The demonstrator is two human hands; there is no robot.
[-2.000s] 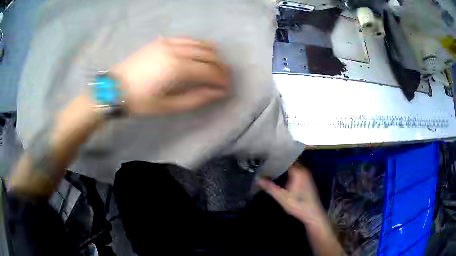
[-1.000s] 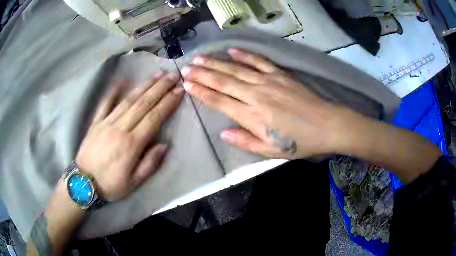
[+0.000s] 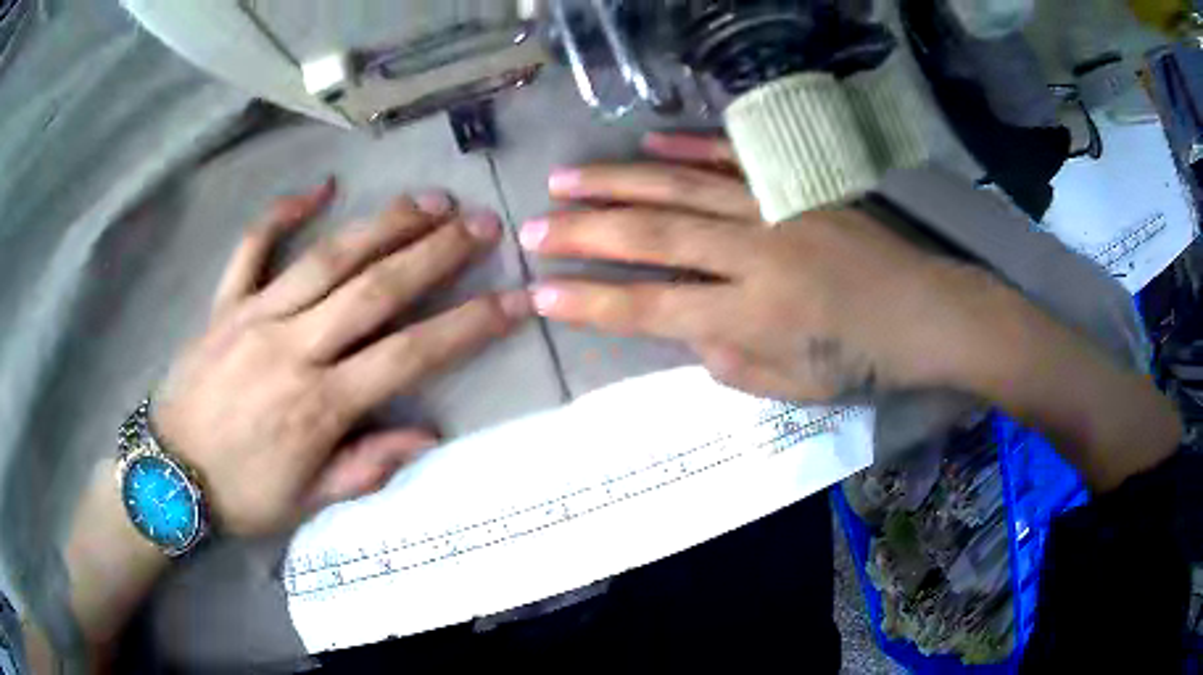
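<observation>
A grey garment panel (image 3: 462, 382) lies spread under the sewing machine head (image 3: 264, 46). A dark straight seam (image 3: 546, 346) runs from the presser foot (image 3: 472, 128) towards the table's front edge. My left hand (image 3: 310, 350) lies flat on the cloth left of the seam, fingers spread, with a blue-faced watch at the wrist. My right hand (image 3: 778, 284) lies flat right of the seam, partly behind a ribbed cream knob (image 3: 800, 145). The fingertips of both hands almost meet at the seam. The needle itself cannot be made out.
The white table edge with printed ruler scales (image 3: 581, 495) shows in front of the cloth. A blue bin (image 3: 1042, 488) with crumpled cloth pieces (image 3: 943, 554) stands at the lower right. A dark cloth piece (image 3: 996, 145) lies at the upper right. My black-clothed lap is below.
The panel has moved up and away under the presser foot, so less seam shows and the ruler edge is uncovered. Both hands stay beside the seam. The machine head looks closer.
</observation>
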